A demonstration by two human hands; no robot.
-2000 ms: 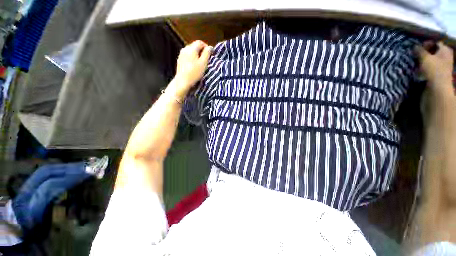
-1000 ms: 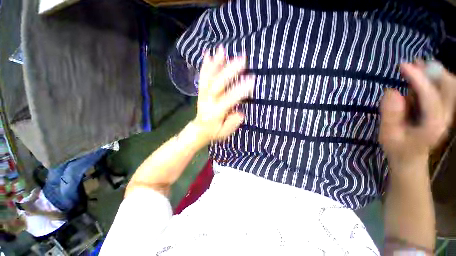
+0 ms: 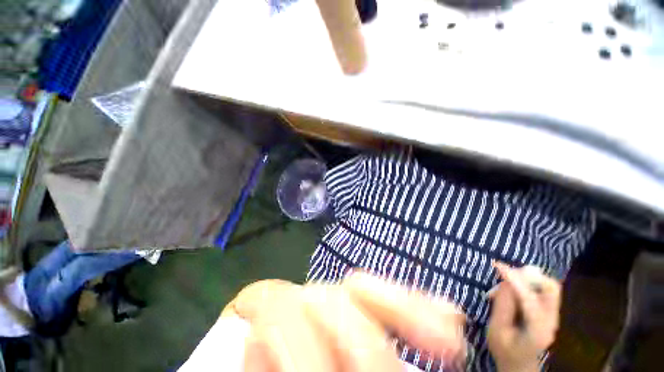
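Note:
The striped garment [image 3: 466,225], navy-black with thin white stripes and dark bands across it, lies over the lap and reaches under the table edge. My left hand [image 3: 349,327] is large and blurred above the garment's lower left part; whether it holds anything cannot be told. My right hand [image 3: 524,312] is over the garment's lower right part, fingers curled, with a small dark thing partly showing in the palm. Something thin and pale shows at its fingertips, too blurred to name.
The white table [image 3: 277,65] crosses the top, with a tan thread cone [image 3: 342,36] and several small dark buttons [image 3: 610,32]. A clear round bin [image 3: 302,190] with scraps stands below. A grey fabric-sided bin [image 3: 175,174] is at left. A person's jeans-clad leg [image 3: 73,272] shows lower left.
The view has shifted up to show the tabletop. Both hands have left the garment's upper part and are now lower in the picture, closer to my body.

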